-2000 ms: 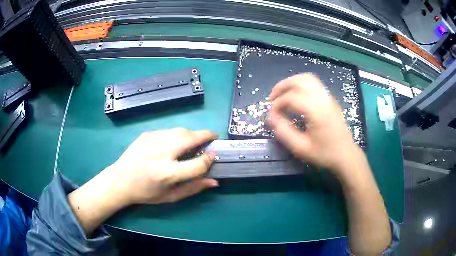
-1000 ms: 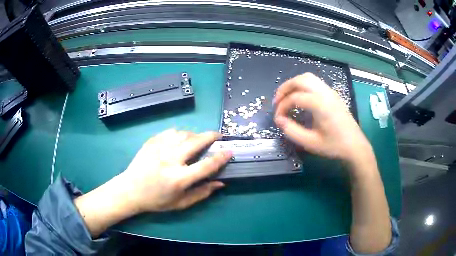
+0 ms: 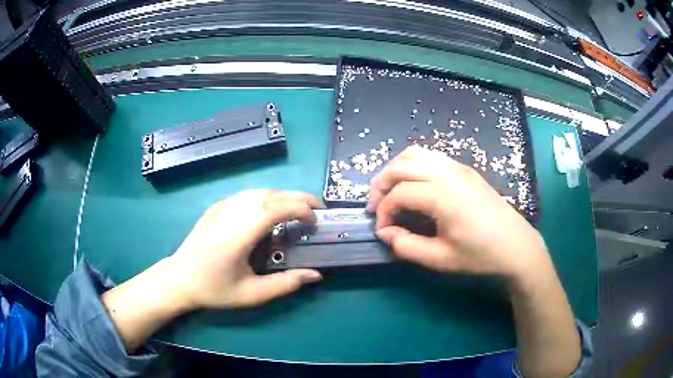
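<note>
A black bar stack (image 3: 332,253) lies on the green mat in front of the tray, with bright dots along its centre strip and a bright ring at its left end. My left hand (image 3: 229,247) holds its left end, fingers behind and thumb along the front. My right hand (image 3: 450,214) is over its right part, fingertips bent together at the top face; whether a small piece is between them cannot be seen. The black tray (image 3: 331,159) holds scattered small silvery pieces (image 3: 367,159), partly hidden by my right hand.
A second low bar stack (image 3: 214,144) lies behind my left hand. A tall black stack (image 3: 55,81) stands at the far left, with smaller black parts below it. A pale plastic piece (image 3: 567,156) lies right of the tray. Metal rails (image 3: 251,68) run behind. Blue cloth shows at lower left.
My right hand has moved from over the tray down and left onto the bar. My left hand has shifted slightly left, uncovering the bar's left-end ring.
</note>
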